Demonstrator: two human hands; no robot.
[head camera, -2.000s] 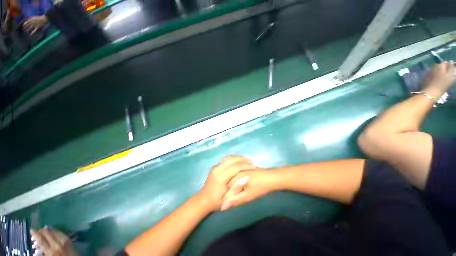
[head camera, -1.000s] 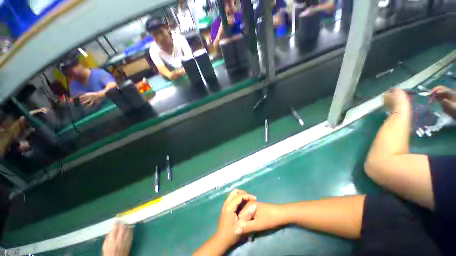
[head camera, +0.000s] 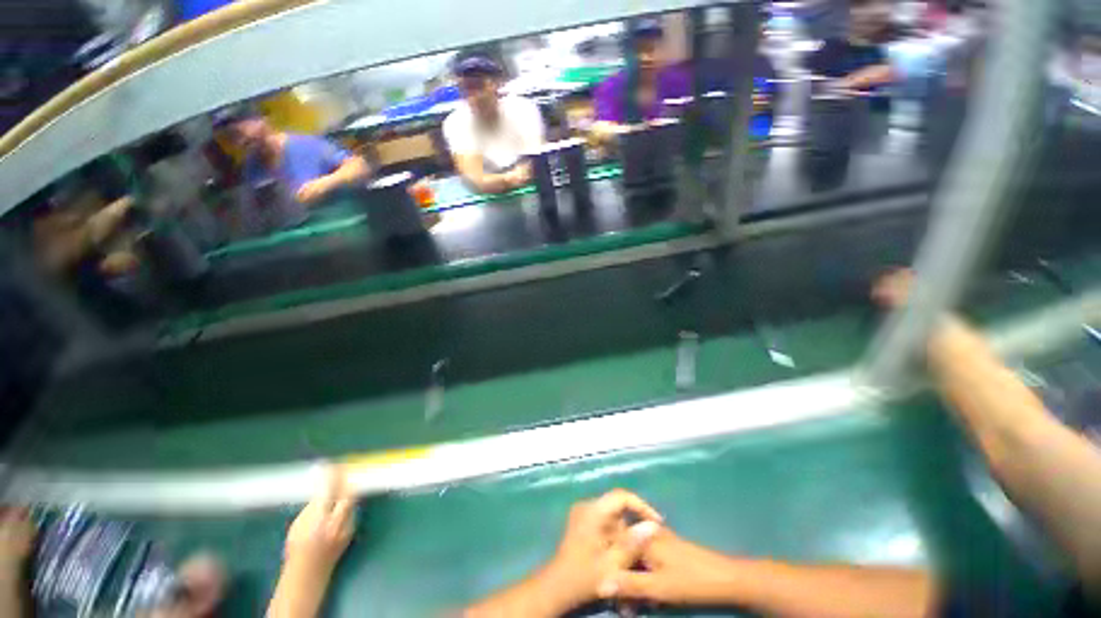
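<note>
My left hand (head camera: 596, 532) and my right hand (head camera: 654, 565) are clasped together, fingers folded over each other, above the green bench top (head camera: 519, 513) at the lower middle. No pen shows in them; the space between the palms is hidden. Beyond the white rail (head camera: 628, 420), single slim pens lie apart on the dark green belt (head camera: 555, 362): a blurred pale one (head camera: 686, 360), one at left (head camera: 436, 390), one with a white end (head camera: 779, 355) and a dark one farther off (head camera: 682, 284).
A metal post (head camera: 954, 229) stands on the rail at right. A neighbour's arm (head camera: 996, 410) reaches past it over the belt. Another person's hand (head camera: 321, 519) touches the rail near yellow tape (head camera: 392, 458). A blurred pen pile (head camera: 97, 561) lies lower left. Several workers sit across the belt.
The view has tilted up, showing more of the far side. The right neighbour's arm has moved from the bench out over the belt. A hand at left has come to the rail. My hands stay clasped.
</note>
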